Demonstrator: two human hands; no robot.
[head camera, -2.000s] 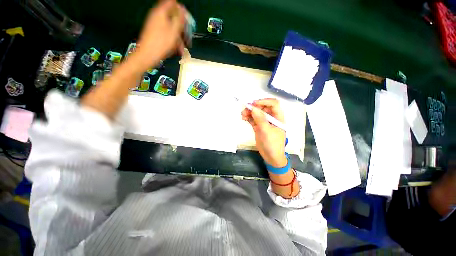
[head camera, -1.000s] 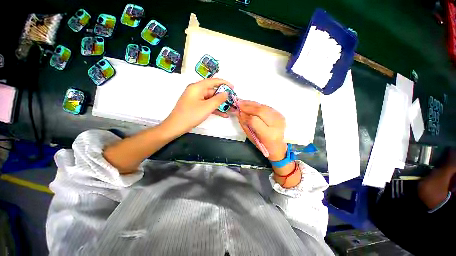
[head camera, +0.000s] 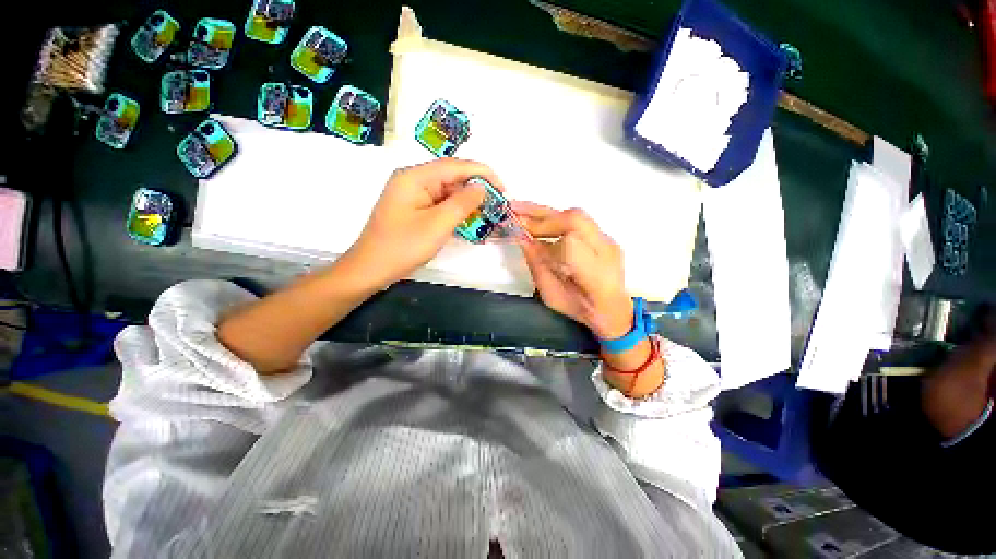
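My left hand (head camera: 424, 214) holds an electronic unit (head camera: 481, 210) with a teal rim above the white sheets (head camera: 317, 186). The unit's open inside faces up. My right hand (head camera: 573, 262) holds a slim pink hand tool (head camera: 518, 225) with its tip at the unit's right side; the fingers hide much of the tool, and whether the tip touches is unclear. Another unit (head camera: 442, 128) lies on the white sheet just beyond my hands.
Several units (head camera: 286, 106) lie at the upper left, near thin tan sticks (head camera: 74, 60). A blue bin (head camera: 754, 120) with white pieces stands at upper right. White strips (head camera: 749, 273) lie right of my right hand. Another person's arm (head camera: 961, 393) shows at the right edge.
Since two seconds ago, my left hand has come down from the upper left and now holds a unit by my right hand. Over the last second, the tool has shifted slightly at the unit.
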